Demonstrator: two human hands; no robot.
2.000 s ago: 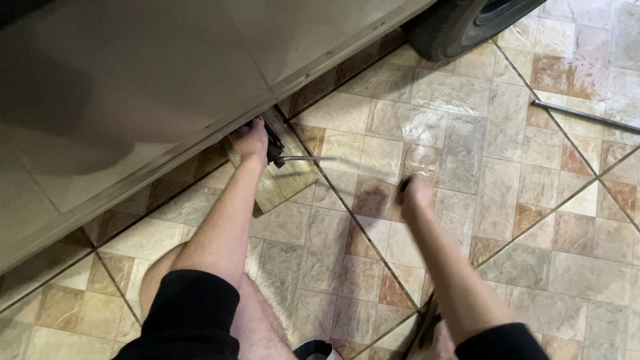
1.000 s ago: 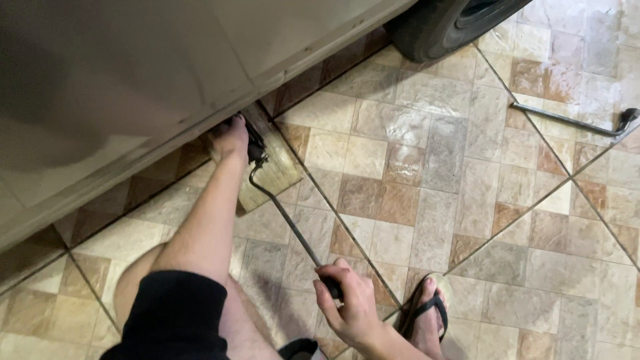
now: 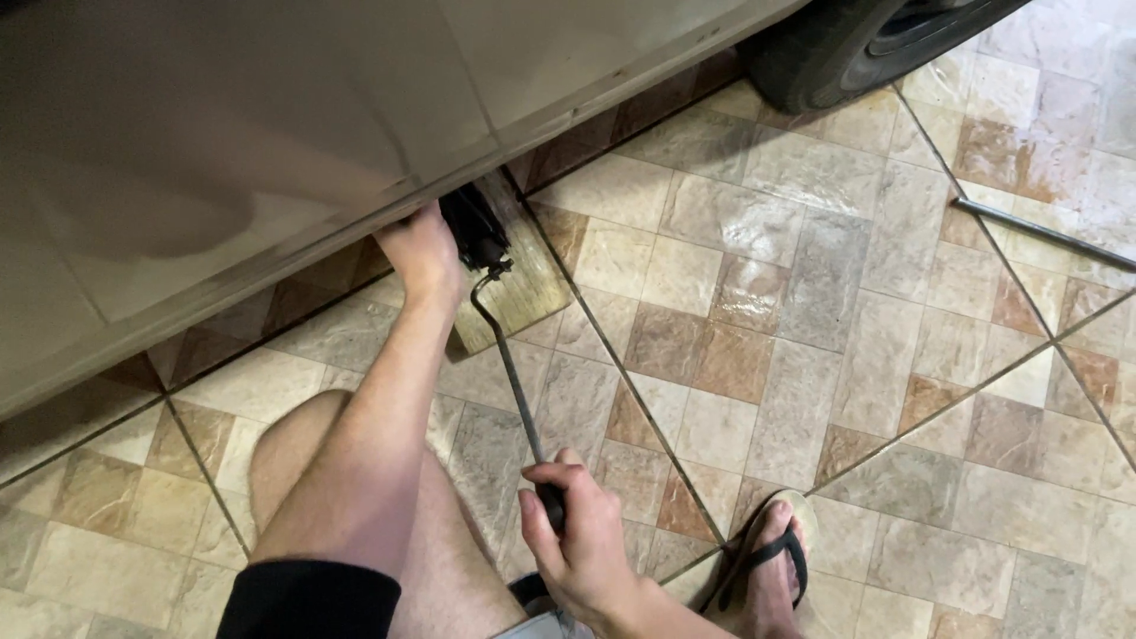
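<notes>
A black scissor jack [image 3: 477, 229] lies on a wooden board [image 3: 524, 297], partly under the sill of a car. My left hand [image 3: 424, 253] is at the jack's left side, its fingers hidden beneath the sill, so its grip cannot be told. From the jack's near end a bent metal crank rod [image 3: 513, 373] runs down toward me. My right hand [image 3: 577, 524] is closed around the dark handle at the rod's near end.
The car's side panel [image 3: 266, 115] fills the upper left, with a tire [image 3: 799, 71] at the top. A metal bar [image 3: 1047, 232] lies on the tiled floor at the right. My foot in a flip-flop [image 3: 781, 550] rests at lower right.
Two seconds ago my right hand was farther right and higher; it has come lower and nearer my left arm, and is on the crank handle. My left hand stays by the jack.
</notes>
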